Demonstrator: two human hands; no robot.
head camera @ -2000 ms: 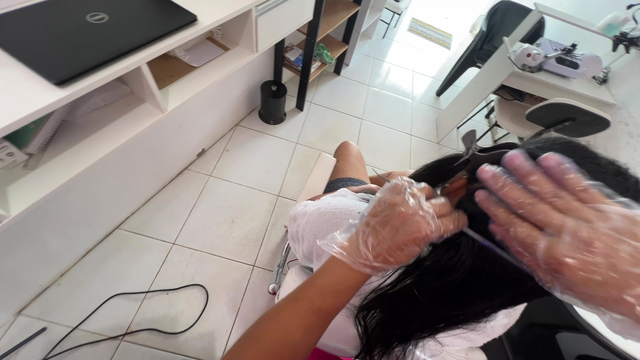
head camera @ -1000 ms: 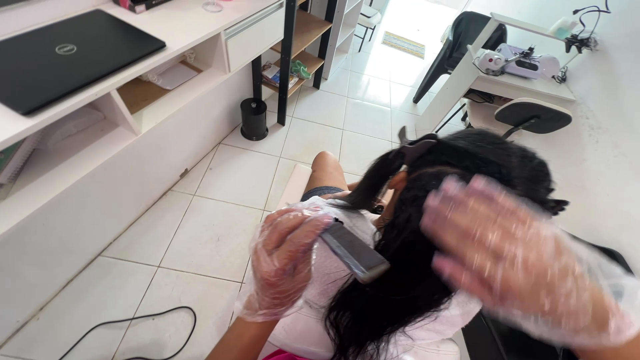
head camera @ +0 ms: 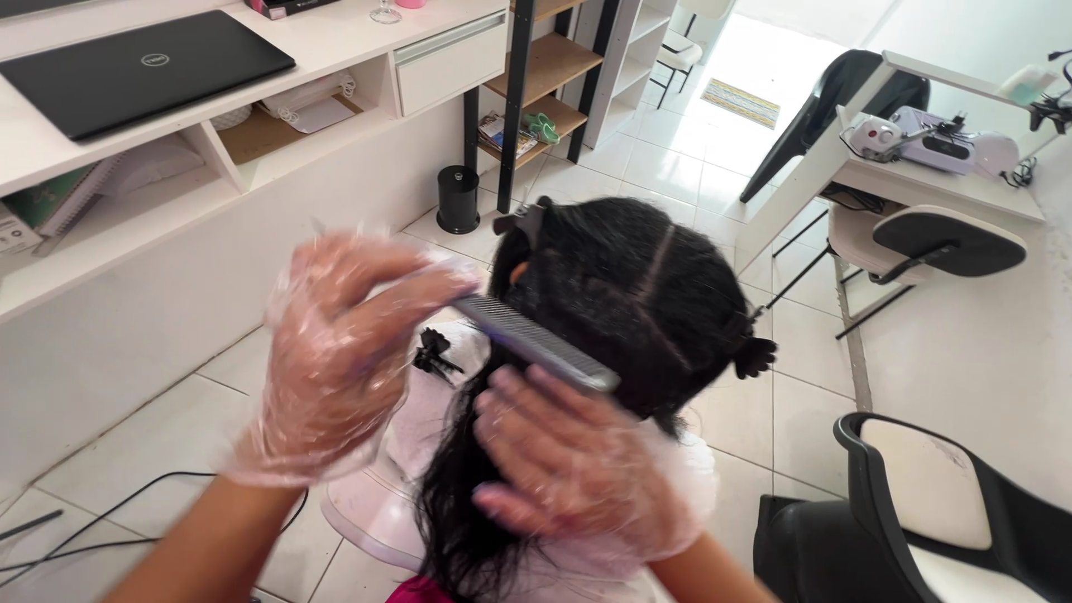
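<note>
In a clear plastic glove, my left hand [head camera: 343, 343] grips one end of a grey comb [head camera: 540, 342], held across the back of a seated person's head. My right hand [head camera: 578, 461], also gloved, lies with spread fingers against the loose dark hair [head camera: 469, 502], below the comb's far end. Parting lines [head camera: 657, 264] divide the hair on the head. A dark hair clip [head camera: 523, 222] holds hair at the upper left, another clip [head camera: 754, 347] at the right. A black claw clip [head camera: 434, 352] rests on the white cloth at the person's shoulder.
A white desk [head camera: 335, 42] with a closed laptop [head camera: 151, 63] runs along the left. Beyond stand a black bin [head camera: 458, 199] and shelves [head camera: 548, 63]. A black chair [head camera: 921, 494] is at lower right, a white table [head camera: 946, 180] behind it. Cables [head camera: 109, 511] lie on the tiled floor.
My right hand has moved lower onto the loose hair. The comb, pointing down over the hair a second ago, now lies across the back of the head. The view has shifted.
</note>
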